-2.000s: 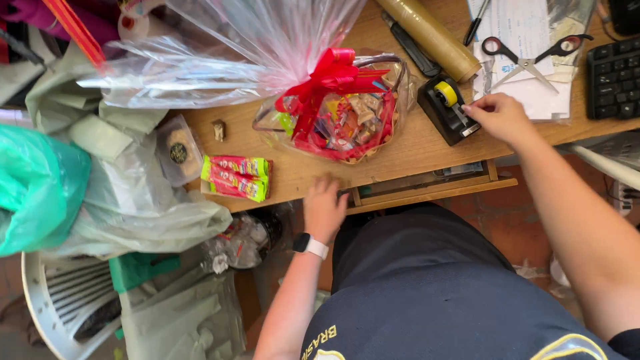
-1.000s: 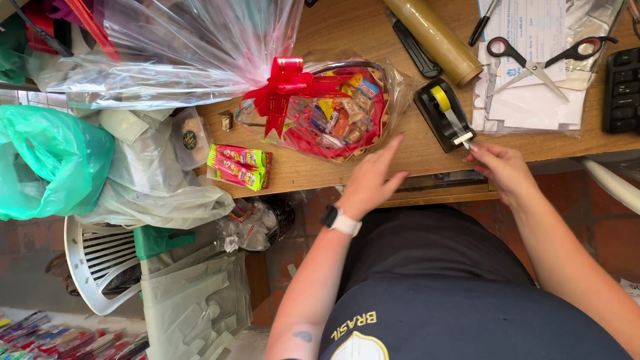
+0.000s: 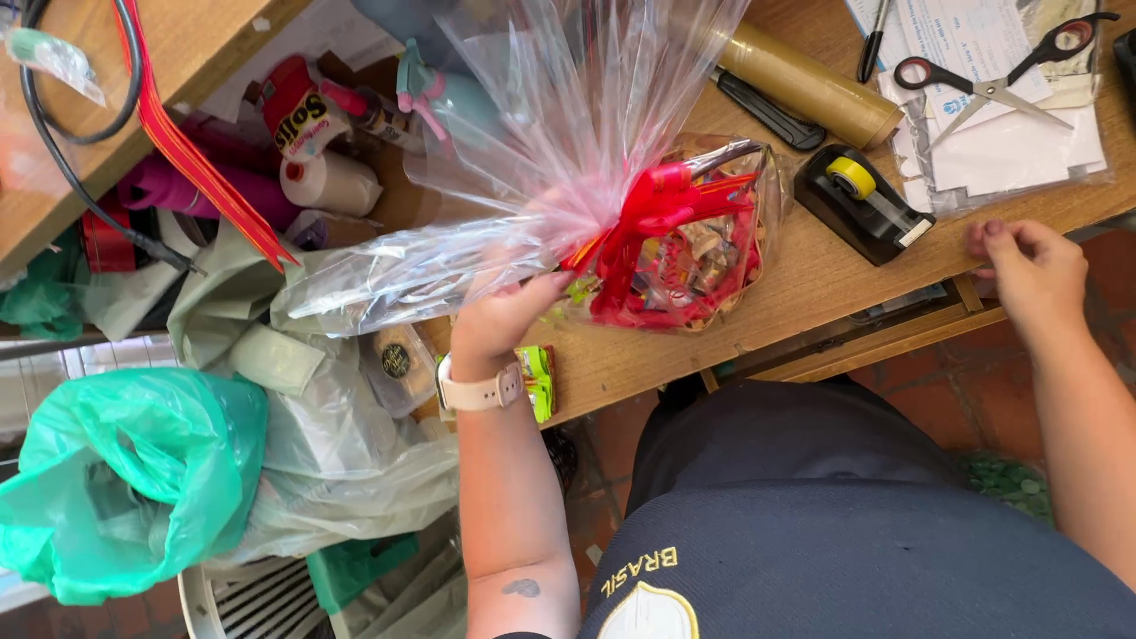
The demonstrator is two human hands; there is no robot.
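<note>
My left hand (image 3: 506,311) is at the gathered clear cellophane (image 3: 532,160) beside a red ribbon bow (image 3: 652,213); part of the hand is behind the film, so its grip is partly hidden. The bow ties the wrap of a basket of candies (image 3: 710,257) on the wooden desk. My right hand (image 3: 1029,266) is at the desk's front edge, its fingers curled, right of a black tape dispenser (image 3: 865,204) with a yellow-cored roll. Whether a small piece of tape is between those fingers cannot be seen.
Scissors (image 3: 990,89) lie on papers at the right. A utility knife (image 3: 770,111) and a brown tape or film roll (image 3: 803,84) lie behind the dispenser. Green candy packets (image 3: 539,382), a clear container (image 3: 395,368) and a green plastic bag (image 3: 133,470) are leftward. An open drawer (image 3: 852,342) projects below the desk.
My left hand has moved left, from below the basket to the gathered cellophane. My right hand has come away from the tape dispenser. The view has shifted leftward.
</note>
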